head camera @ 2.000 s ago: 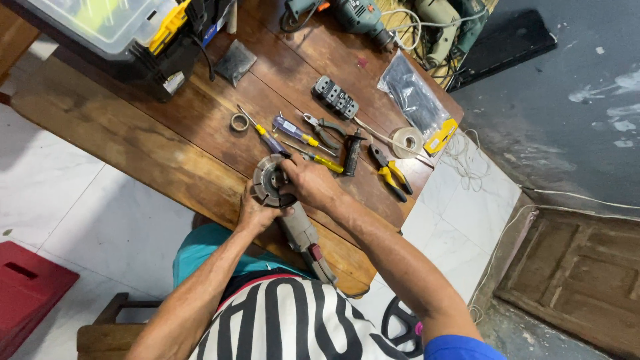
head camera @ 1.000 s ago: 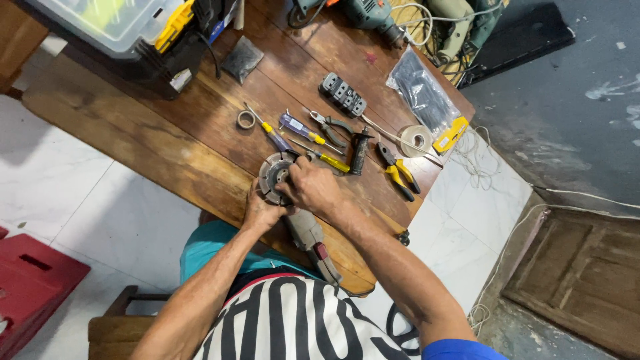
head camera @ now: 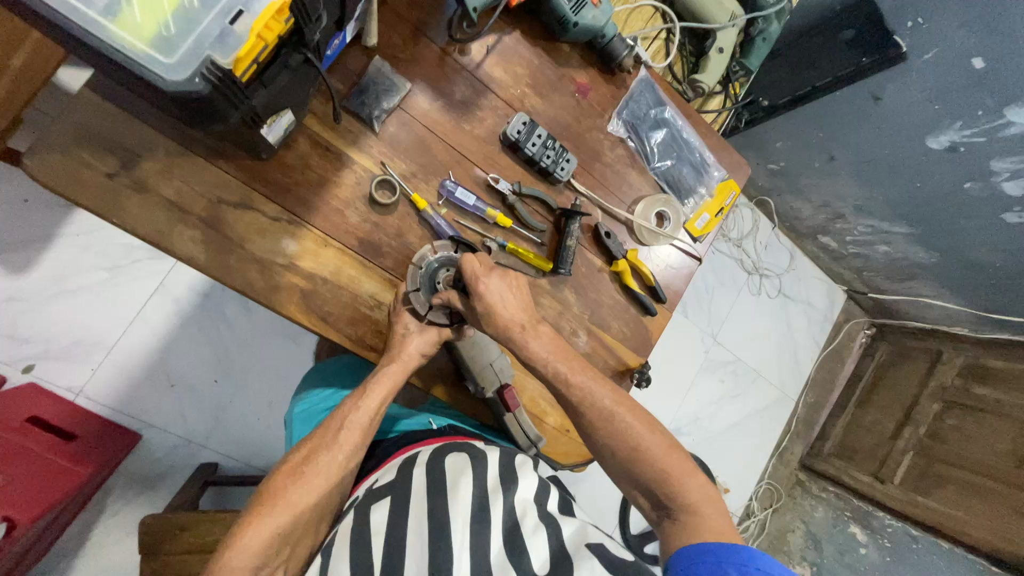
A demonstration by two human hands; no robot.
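An angle grinder [head camera: 486, 368] lies at the wooden table's near edge, its body pointing down toward my shirt. On its head sits a segmented cutting disc [head camera: 418, 274], face up. My left hand [head camera: 412, 332] grips the disc's lower left rim and the grinder head. My right hand [head camera: 496, 296] is bent over the disc's centre; its fingers are at the hub, and whether they pinch something small there is hidden. Just beyond the disc are a purple and yellow screwdriver [head camera: 424, 208], a yellow-handled screwdriver [head camera: 524, 254] and a black side handle [head camera: 569, 238].
Farther back lie diagonal cutters [head camera: 522, 200], yellow and black pliers [head camera: 628, 268], a tape roll [head camera: 658, 218], a power strip [head camera: 538, 148] and a plastic packet [head camera: 668, 144]. A black toolbox [head camera: 240, 112] stands at the left, a green drill [head camera: 580, 24] at the back.
My right hand's fingers have shifted a little about the disc's hub. My left hand stays at the disc's rim. The grinder and the tools on the table lie as before.
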